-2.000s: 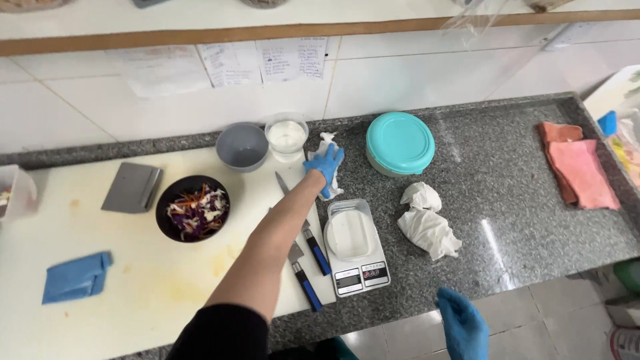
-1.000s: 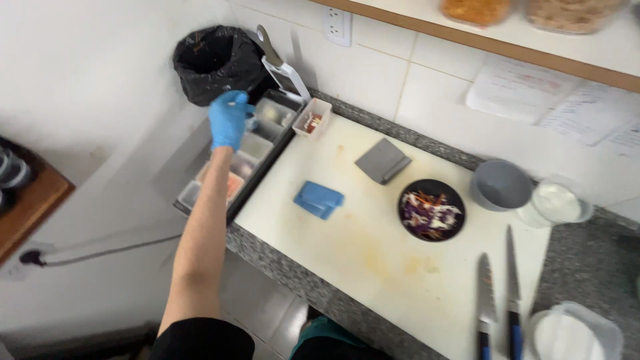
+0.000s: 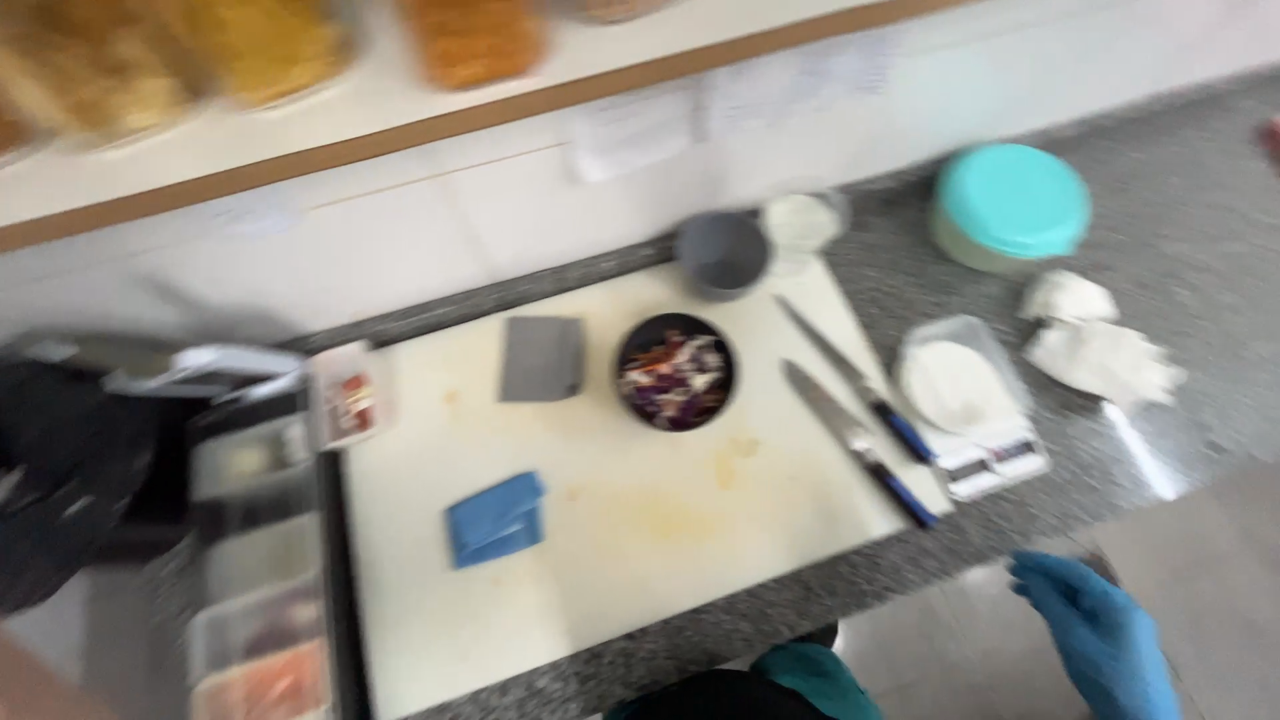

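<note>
My right hand (image 3: 1100, 635), in a blue glove, hangs beyond the counter's front edge at the lower right, holding nothing visible, its fingers loosely bent. Part of a bare forearm shows blurred at the lower left; my left hand is out of view. On the white cutting board (image 3: 620, 560) stands a black bowl of shredded vegetables (image 3: 676, 372). Two blue-handled knives (image 3: 860, 440) (image 3: 855, 380) lie at its right, beside a kitchen scale (image 3: 995, 465) bearing a plastic container of white contents (image 3: 955, 385). A folded blue cloth (image 3: 497, 520) and a grey square item (image 3: 542, 358) also lie on the board.
Along the back are a grey bowl (image 3: 722, 255), a clear tub with white contents (image 3: 800, 222) and a teal-lidded container (image 3: 1012, 205). Crumpled white cloth or paper (image 3: 1100, 345) lies at right. Ingredient tubs (image 3: 265, 570) and a black-bagged bin (image 3: 70, 470) are left; a shelf (image 3: 480, 115) overhangs.
My left hand, earlier on crumpled white material behind the scale, then above the ingredient tubs, has left the view. That white material is gone from behind the scale. The view has swung left, then partly back.
</note>
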